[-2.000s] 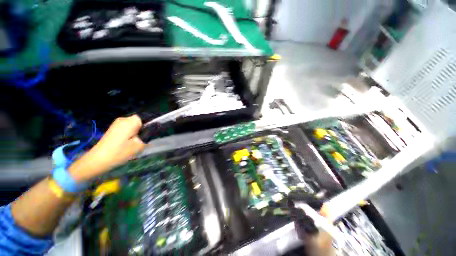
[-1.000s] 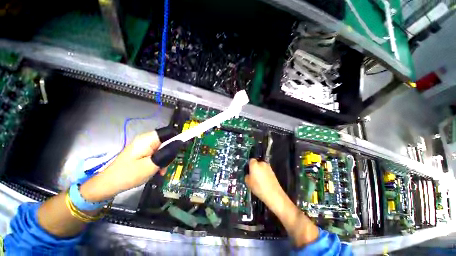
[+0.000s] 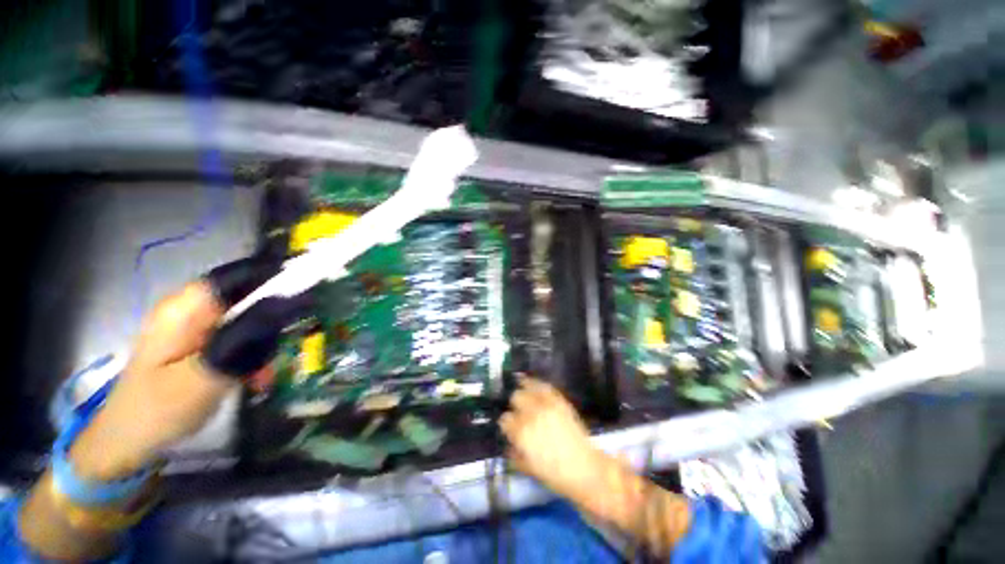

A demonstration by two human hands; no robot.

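Note:
My left hand (image 3: 171, 358), with black finger cots, holds a long white strip (image 3: 441, 165) between thumb and finger. The strip slants up over the left part of the nearest green circuit board (image 3: 380, 303) in its black carrier. Its far end is wider and free. My right hand (image 3: 546, 435) is at the lower right corner of this carrier, fingers curled. Blur hides its fingertips and whether they hold anything. A pale strip (image 3: 494, 314) runs along the board's right side.
More boards in carriers (image 3: 672, 320) stand to the right between metal rails (image 3: 760, 424). A narrow green sub-board (image 3: 652, 188) lies at the far rail. White strips (image 3: 634, 83) lie in a bin behind, others (image 3: 755, 490) at lower right. A blue cord (image 3: 198, 99) hangs at left.
My left hand brought a strip from near the far bin to above the nearest board. In the last second, my right hand has moved from the board's right side toward its near corner. The view has shifted.

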